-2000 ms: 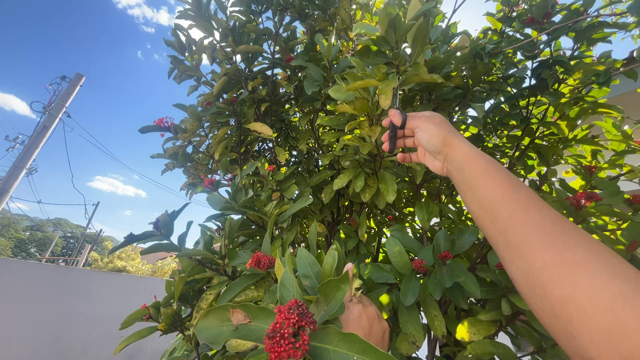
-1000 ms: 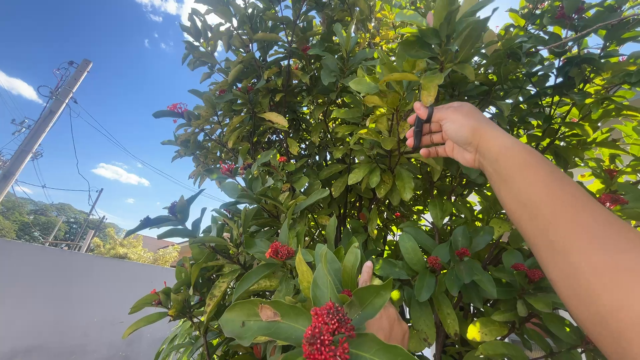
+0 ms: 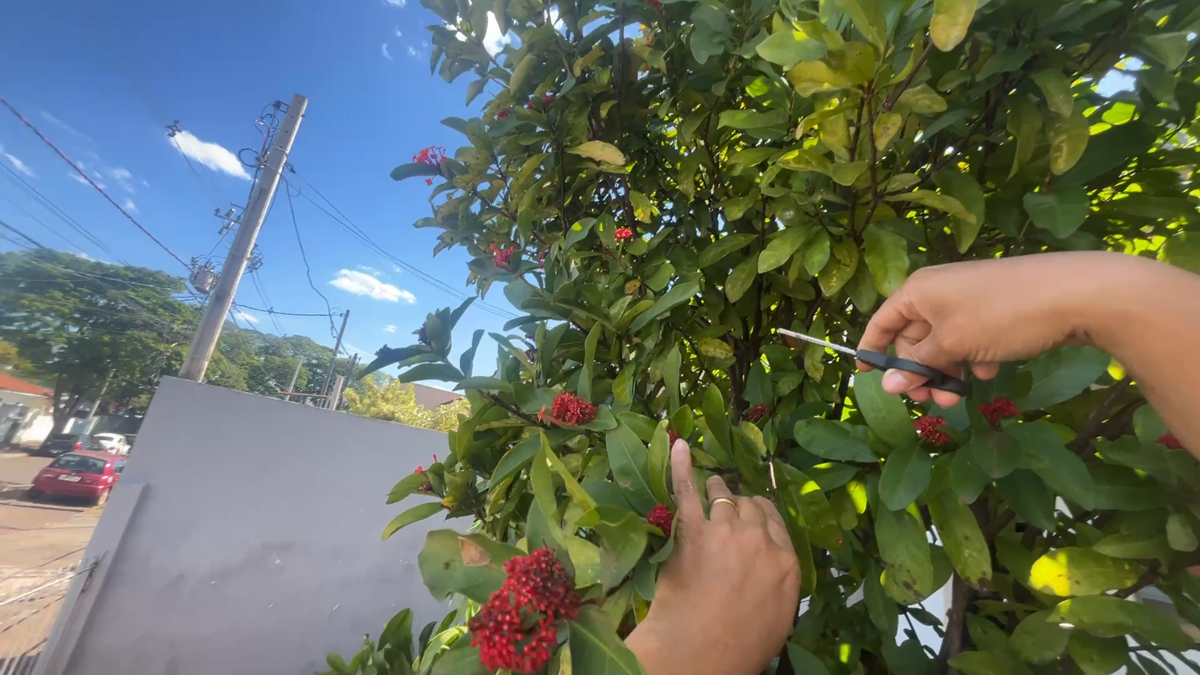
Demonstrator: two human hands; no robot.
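My right hand [image 3: 966, 323] holds a pair of scissors [image 3: 867, 356] with black handles, its blades pointing left in front of the leafy shrub [image 3: 769, 225]. Lower down, my left hand [image 3: 722, 562], with a ring on one finger, reaches into the foliage with the index finger extended upward. Whether its other fingers grip a stem is hidden. A small red flower cluster [image 3: 660, 517] sits just left of the left hand, and a large red flower cluster [image 3: 527, 609] is farther down and left. Another red cluster [image 3: 570, 409] stands above them among green leaves.
A grey wall [image 3: 281, 525] runs behind the shrub on the left. Beyond it are a leaning utility pole [image 3: 246, 239] with wires, trees and a parked red car [image 3: 79, 476]. More branches and red flowers [image 3: 931, 430] spread at the right, close to my right hand.
My right hand has come down from the upper leaves with the scissors, whose blades now point left. More of my left hand shows, its index finger extended. The view has swung left.
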